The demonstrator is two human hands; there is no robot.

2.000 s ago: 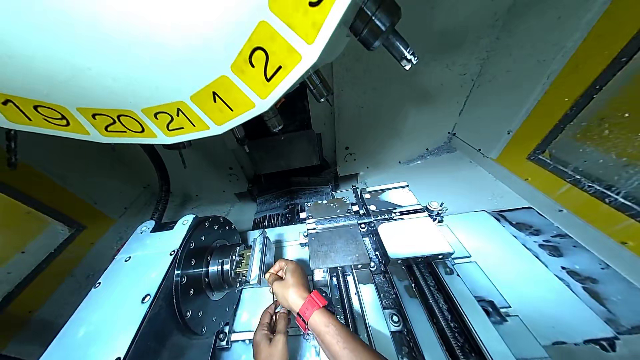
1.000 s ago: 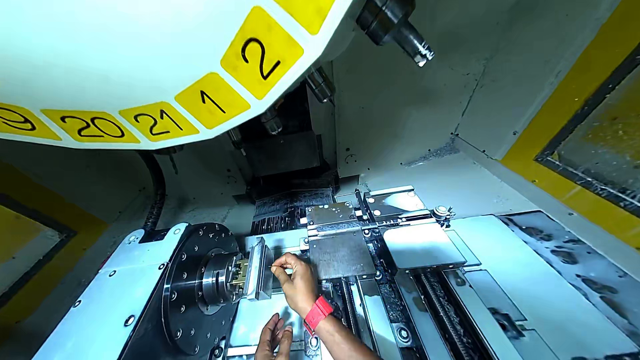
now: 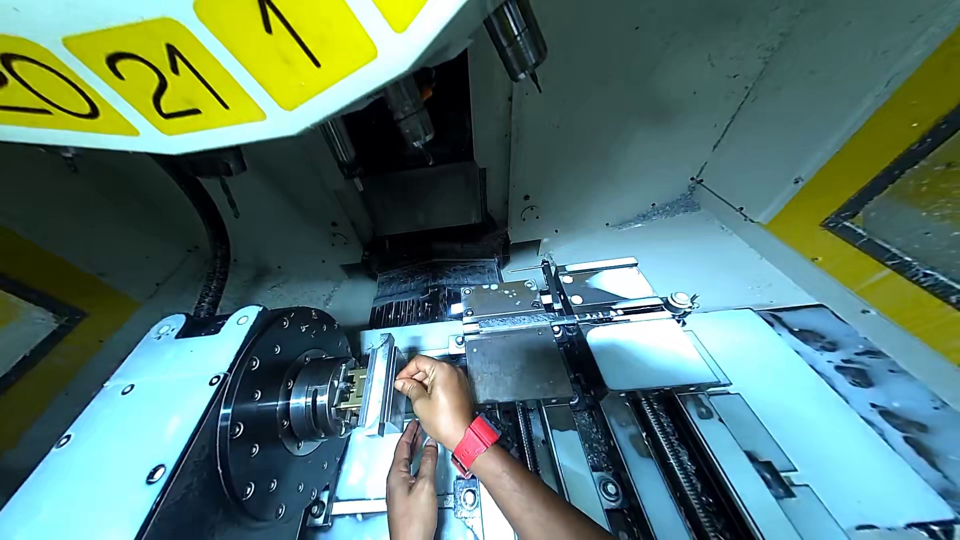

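Observation:
My right hand (image 3: pixel 436 394), with a red-strapped watch (image 3: pixel 475 444) on its wrist, reaches to the right face of an upright metal block (image 3: pixel 380 386). Its thumb and forefinger are bent together at that face; whether something small is between them cannot be told. Below it my left hand (image 3: pixel 412 472) points upward near the block's lower end, thumb and fingers apart, with nothing plainly held. Left of the block, a brass-coloured piece (image 3: pixel 355 388) sits between it and a round steel chuck (image 3: pixel 315 399) on a black rotary faceplate (image 3: pixel 279 412).
A tool magazine (image 3: pixel 172 75) with yellow numbered plates hangs overhead, its toolholders (image 3: pixel 517 41) pointing down. Right of my hands lie a dark metal plate (image 3: pixel 517 365), a pale plate (image 3: pixel 652 354) and slotted table rails. The rotary unit's housing (image 3: pixel 112 420) stands at the left.
Two seconds ago my hands were together below the block's middle. My right hand has since moved up to the block's face, apart from the left. The view has shifted.

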